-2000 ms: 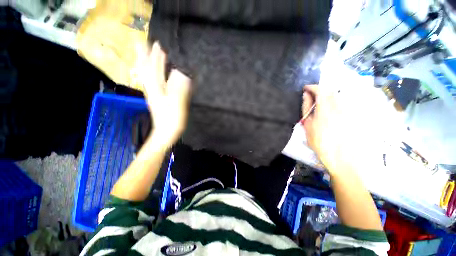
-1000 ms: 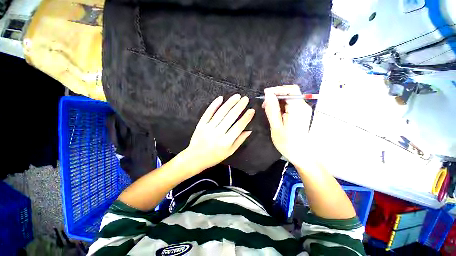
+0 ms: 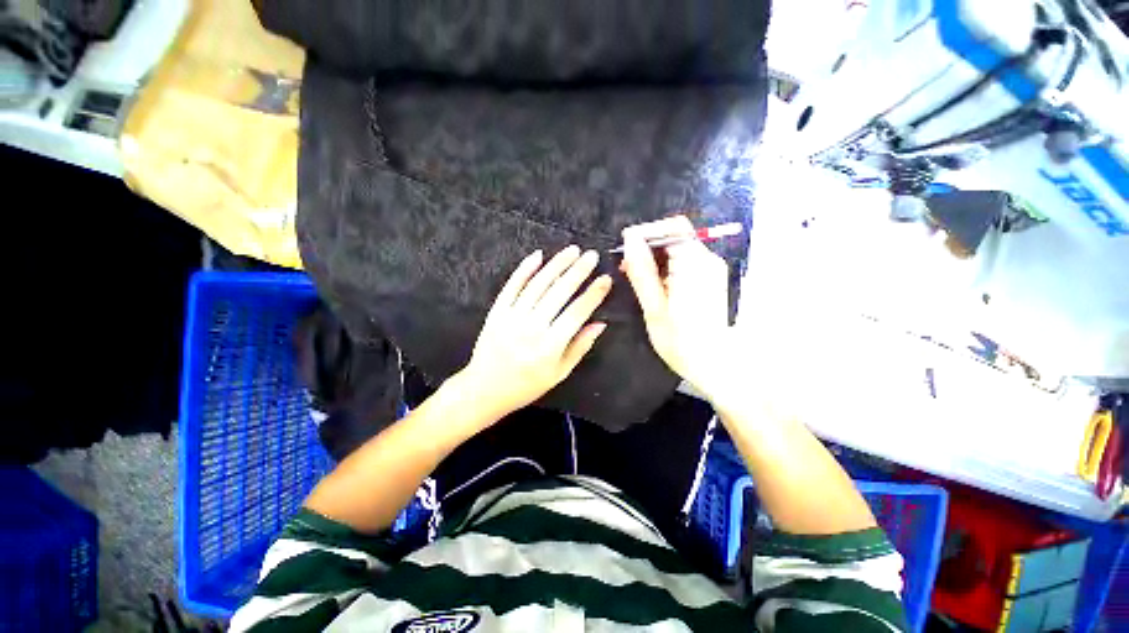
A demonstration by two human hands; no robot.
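A dark grey mottled garment panel (image 3: 495, 148) lies spread in front of me, with a seam line running across it down to the right. My left hand (image 3: 535, 324) lies flat on the panel, fingers spread, below the seam, holding nothing. My right hand (image 3: 677, 297) holds a slim pale marking pen (image 3: 679, 237) with a red part like a pencil. Its tip points left and is at the cloth near the right end of the seam, close to my left fingertips.
A white sewing machine with blue stripe (image 3: 978, 74) stands on the white table (image 3: 854, 371) at right. Blue crates stand at left (image 3: 254, 420) and lower right (image 3: 910, 519). A yellow-tan piece (image 3: 211, 136) lies upper left. Yellow and red handles (image 3: 1097, 448) lie at the table's right edge.
Two seconds ago my hands were apart at the panel's sides; they came together at the seam. Since one second ago they are nearly unchanged, while the view has shifted slightly.
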